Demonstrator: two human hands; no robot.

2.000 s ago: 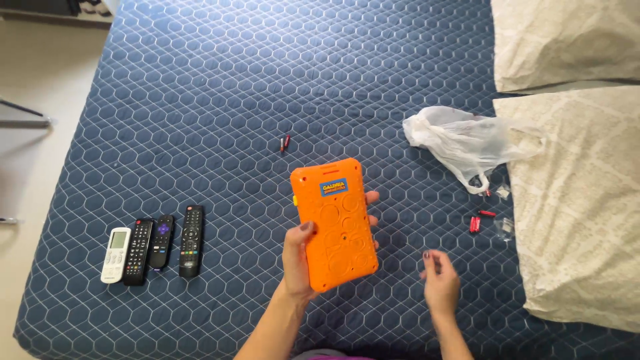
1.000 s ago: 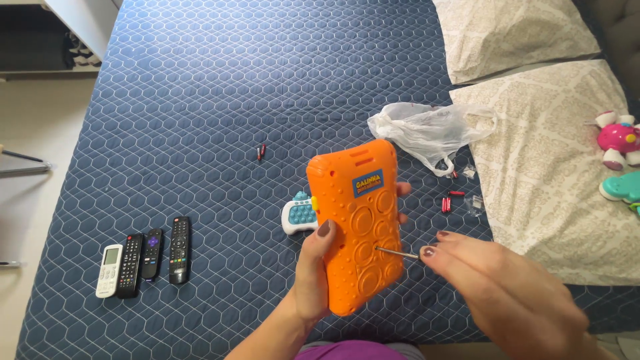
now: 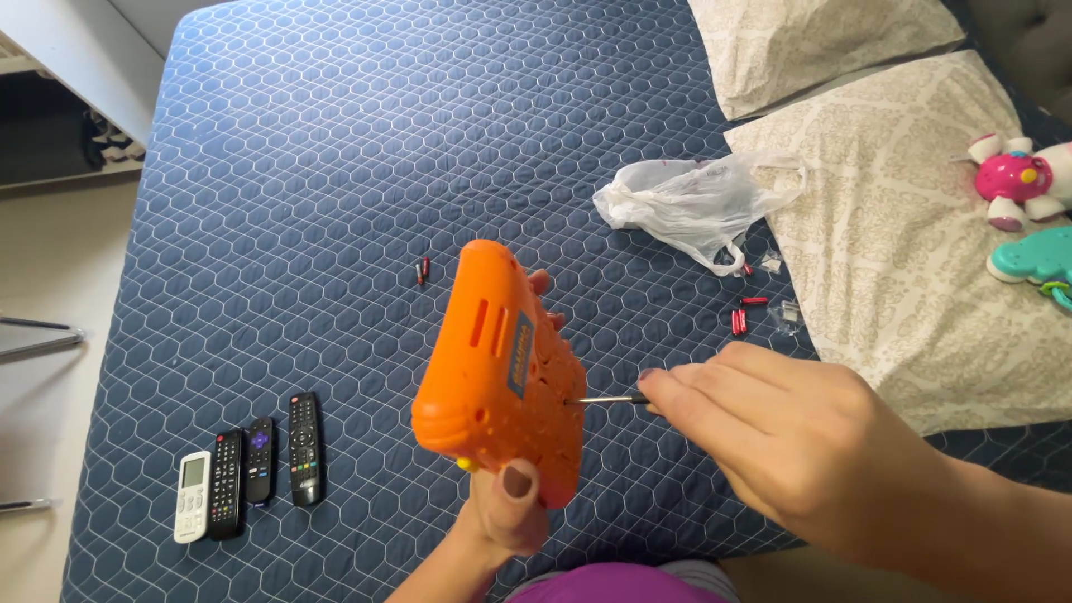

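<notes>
An orange plastic toy [image 3: 494, 377] is tilted up over the bed, its back with a blue label turned to the right. My left hand [image 3: 511, 507] grips it from below, thumb on the near side and fingertips showing behind the far edge. In my right hand [image 3: 787, 435] is a thin screwdriver [image 3: 607, 400], pinched by its dark handle. The screwdriver's tip meets a small hole in the toy's back. My fingers hide most of the handle.
Several remote controls [image 3: 306, 448] lie at the left on the blue quilted bedcover [image 3: 335, 167]. Red batteries [image 3: 425, 268] lie beyond the toy, and more [image 3: 739, 322] beside a white plastic bag [image 3: 695, 201]. Pillows [image 3: 888, 209] and toys [image 3: 1013, 176] are at the right.
Two seconds ago my right hand was apart from the toy; now it holds the screwdriver against the toy's back. The toy has been tilted and turned. A white-and-teal toy seen behind it one second ago is hidden.
</notes>
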